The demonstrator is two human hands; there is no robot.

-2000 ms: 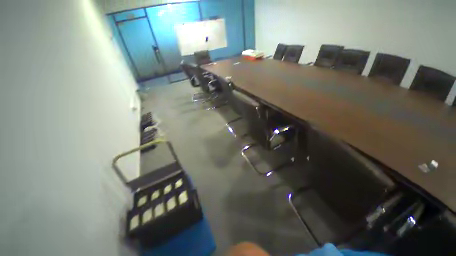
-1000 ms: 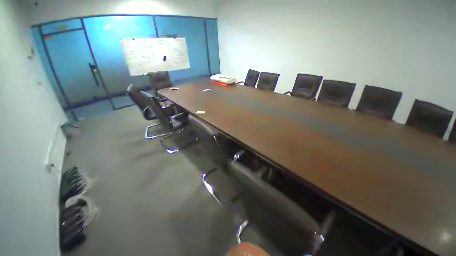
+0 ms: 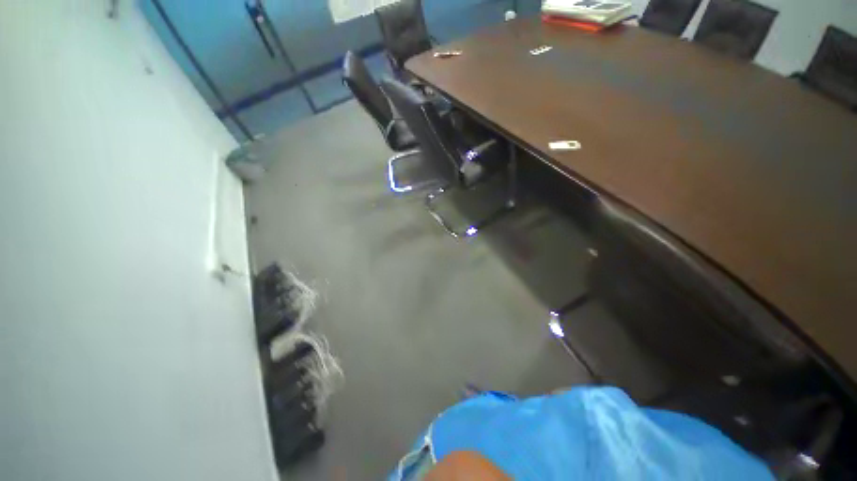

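Note:
Neither of my hands shows. The blue smock fills the bottom edge, with a blurred brown-orange rounded shape, not clearly a hand, at its left. Ahead on the floor, against the left wall, black trays lie in a row. A second dark group lies just beyond them. Pale thin cables spill from their right side onto the floor. What the trays hold is too blurred to tell.
A long brown table runs along the right, with a small white item and a white and red stack on it. Black chairs stand at its left side. A white wall bounds the left; blue glass stands behind.
The view has moved forward and tilted down. The trolley seen two seconds ago is out of view. The wall trays appear nearer, and the blue smock now fills more of the bottom edge.

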